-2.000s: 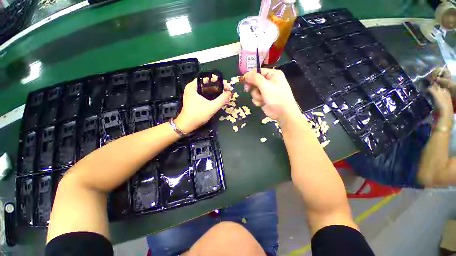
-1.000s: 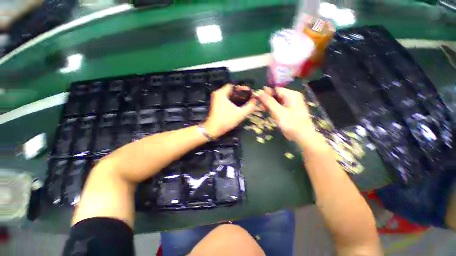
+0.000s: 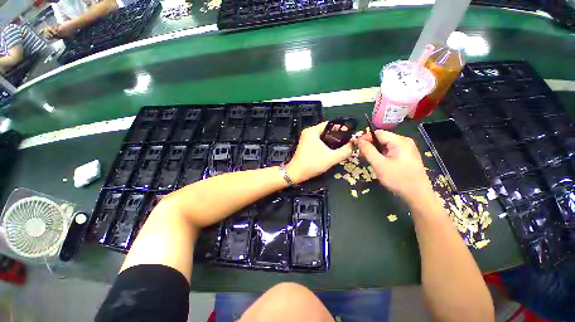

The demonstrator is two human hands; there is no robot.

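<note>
My left hand (image 3: 315,153) holds a small black phone housing (image 3: 338,133) upright beside the tray's upper right corner; pale pieces show inside it. My right hand (image 3: 394,160) holds dark tweezers (image 3: 371,129), pointing up past the fingers. Its fingertips are close to the housing's right edge, at a tiny pale piece; whether they touch the housing is unclear. Pale yellow chips (image 3: 354,171) lie scattered below the hands, and a larger chip pile (image 3: 468,217) lies right of my right forearm. The black blister tray (image 3: 195,146) at left holds housings in its pockets; my left forearm covers part of it.
A pink iced drink cup (image 3: 397,100) and an amber bottle (image 3: 441,78) stand just behind my right hand. A black smartphone (image 3: 455,154) and second blister tray (image 3: 523,138) lie at right. A white fan (image 3: 34,226) and white wad (image 3: 87,173) are at left. People sit beyond the green conveyor (image 3: 252,69).
The view has swung left, so bench items appear farther right and the fan and people beyond the conveyor show. Both hands stay together at the housing, after being slightly apart two seconds ago.
</note>
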